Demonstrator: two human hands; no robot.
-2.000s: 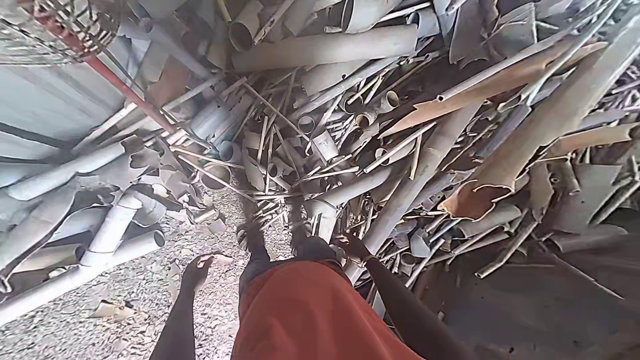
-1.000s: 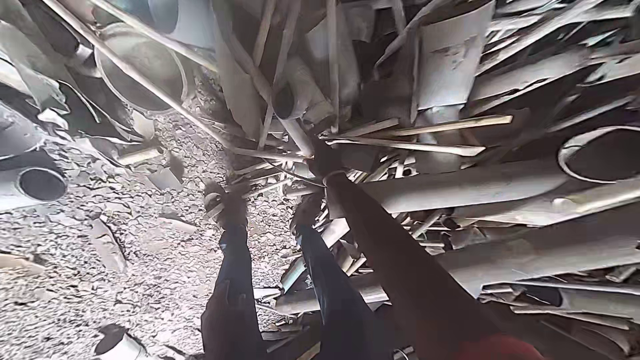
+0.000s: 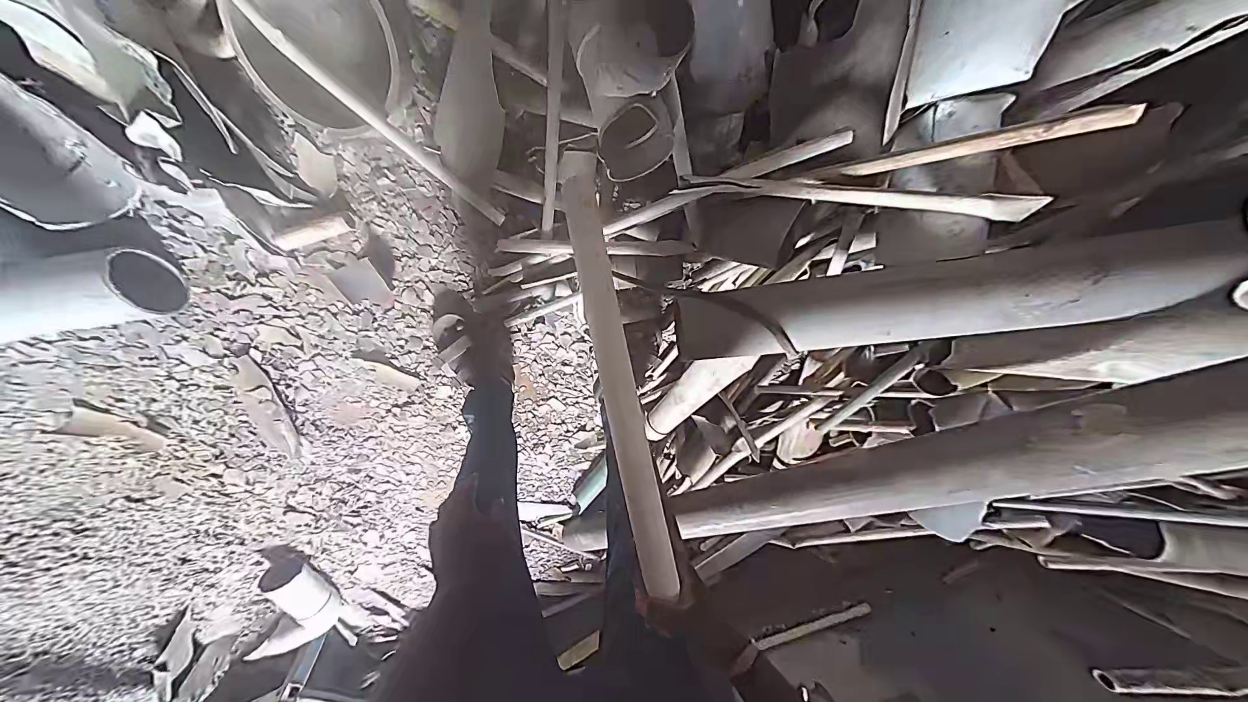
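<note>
A long, narrow, pale pipe (image 3: 619, 380) runs up the middle of the view, over the wearer's right leg. My right hand (image 3: 673, 609) is closed around its near end, low in the view and in shadow. The pipe's far end lies by the open mouth of a short, wider grey pipe (image 3: 639, 136). Thin split strips (image 3: 595, 248) lie behind the held pipe, about midway up. My left hand is not visible.
Large grey pipes (image 3: 975, 302) and broken pieces heap up on the right. Pebbly ground (image 3: 361, 468) spreads on the left, with a sandalled foot (image 3: 463, 341) on it. A pipe with an open end (image 3: 68, 292) lies at the left edge, and a wide round pipe mouth (image 3: 312, 58) at the top.
My right hand was reaching forward to the heap one second ago. It has drawn back toward the body with the long pipe in it. The view has come closer to the heap since the first frame.
</note>
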